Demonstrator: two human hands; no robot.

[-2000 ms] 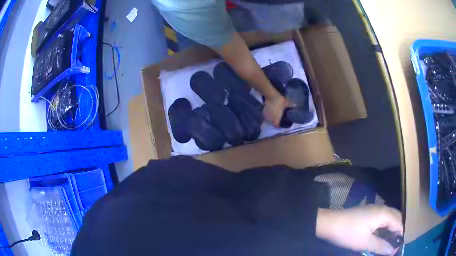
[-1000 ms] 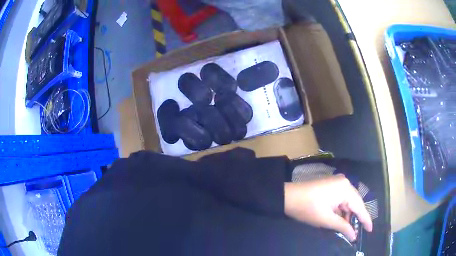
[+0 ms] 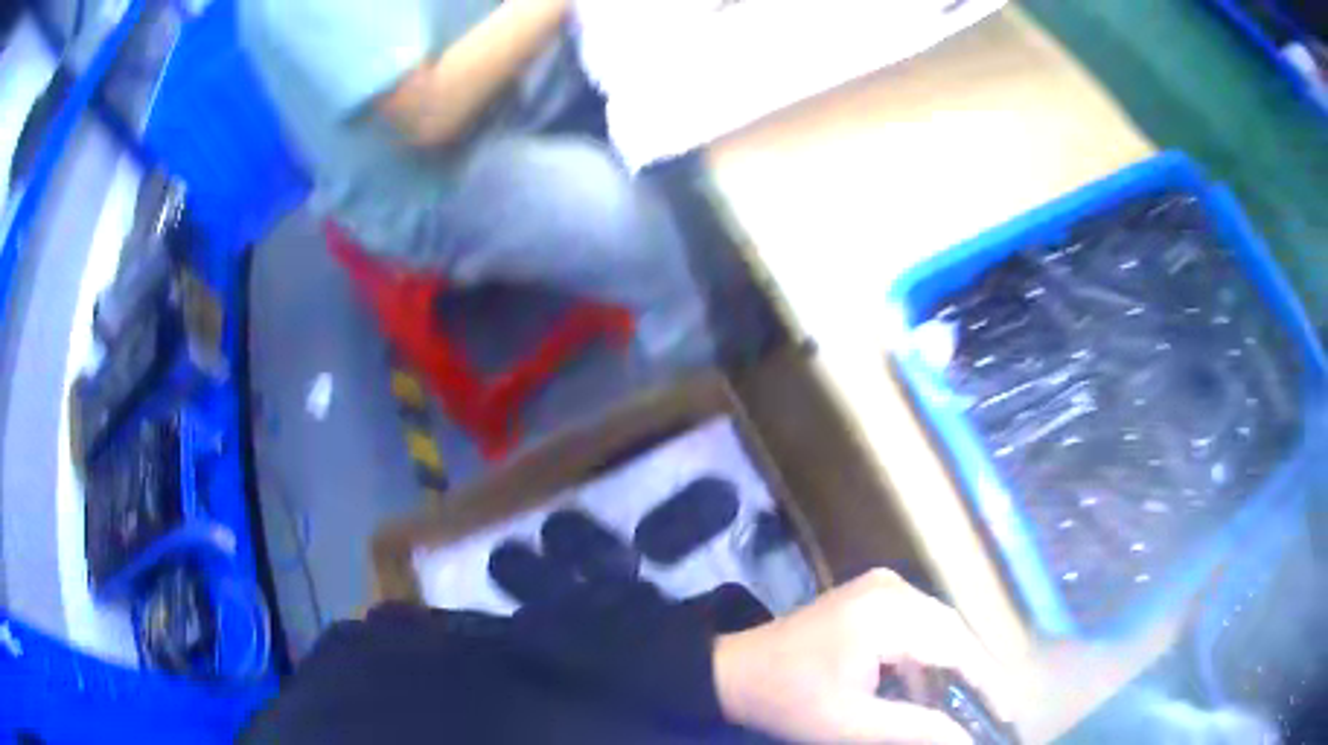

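Observation:
My left hand (image 3: pixel 859 662) is at the bottom of the picture, its fingers closed around a dark glossy piece (image 3: pixel 954 702) that looks like a slim black housing, mostly hidden by the fingers and blurred. A blue tray (image 3: pixel 979 473) lies on the bench to the right of and beyond the hand, filled with jumbled black bars (image 3: pixel 1121 393). My right hand is not in view.
An open carton (image 3: pixel 561 469) with oval black covers (image 3: pixel 689 520) stands on the floor at the lower middle. A person (image 3: pixel 364 102) sits on a red stool (image 3: pixel 488 386) ahead. Tan cardboard (image 3: pixel 932 160) covers the bench; blue racks stand left.
The view has swung towards the bench; the carton shows lower and the tray more fully. The person, whose arm was in the carton earlier, is now seated. My left hand still holds the dark piece.

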